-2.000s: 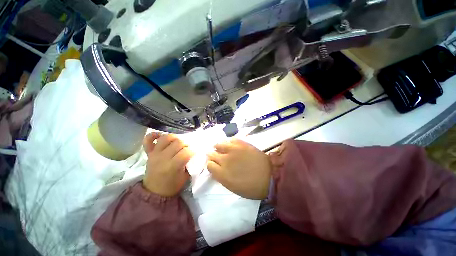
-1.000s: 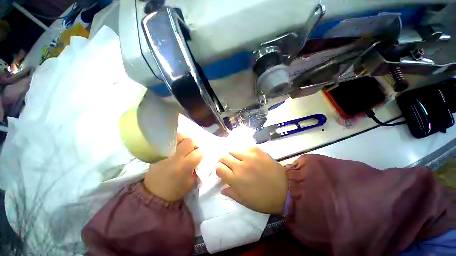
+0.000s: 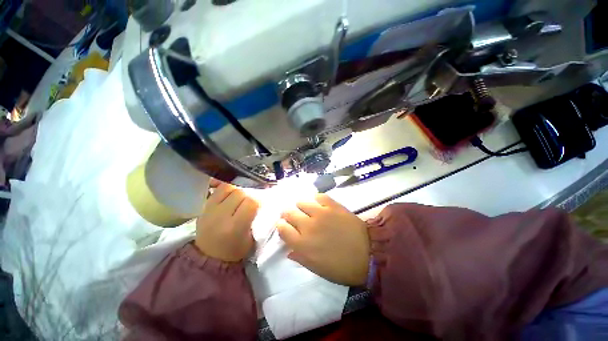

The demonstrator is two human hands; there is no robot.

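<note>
White fabric (image 3: 303, 300) runs between and under my hands, toward the lit needle area of the sewing machine (image 3: 240, 73). My left hand (image 3: 227, 221) lies on the fabric left of the needle area, fingers bent. My right hand (image 3: 327, 234) lies on it just to the right, fingertips on the fabric near the presser foot. Glare hides the needle and the fabric edge at my fingertips. A grey-blue knob-like piece (image 3: 325, 183) sits beside my right fingertips.
Blue-handled snips (image 3: 383, 162) lie right of the needle area. Behind them are a phone (image 3: 453, 121) with a reddish edge and a black device with a cable (image 3: 555, 128). A cream roll (image 3: 150, 193) stands left of the machine head. A large white fabric heap (image 3: 73, 193) covers the left.
The camera view has shifted, moving the machine and table in the picture. Both hands stay on the fabric by the needle area, with only slight changes in their pose.
</note>
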